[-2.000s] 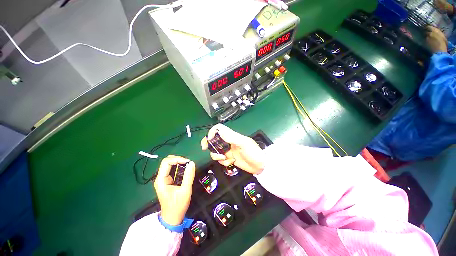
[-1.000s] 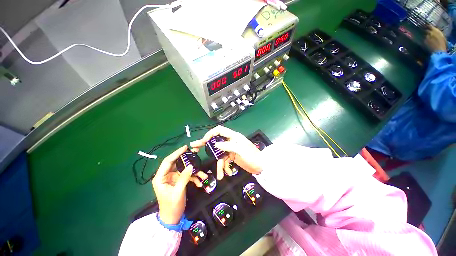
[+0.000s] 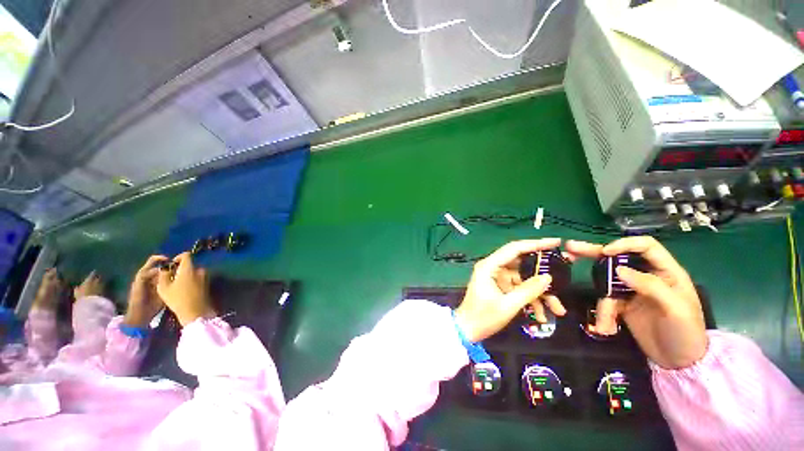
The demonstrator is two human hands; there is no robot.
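Note:
My left hand (image 3: 507,291) holds a round black smartwatch unit (image 3: 545,267) with light lines on its face, gripped between thumb and fingers. My right hand (image 3: 657,299) holds a second smartwatch unit (image 3: 610,275), also showing light lines. The two hands are side by side above the black tray (image 3: 450,416). Several lit units with coloured marks sit in the tray pockets, one of them at the near row's middle (image 3: 544,386). My fingers partly cover the units in the far row. A blue wrist strap (image 3: 472,339) is on my left wrist.
The power supply (image 3: 617,114) stands at the right rear with papers (image 3: 732,44) on top. Black leads (image 3: 502,218) with white tags lie behind my hands. At left, another person's hands (image 3: 181,291) work above a black tray, beside a blue sheet (image 3: 251,198). Yellow leads (image 3: 796,273) hang at right.
The view has swung left, bringing the neighbouring person and blue sheet in. Both hands still hold their units, whose faces have turned towards me and show lines.

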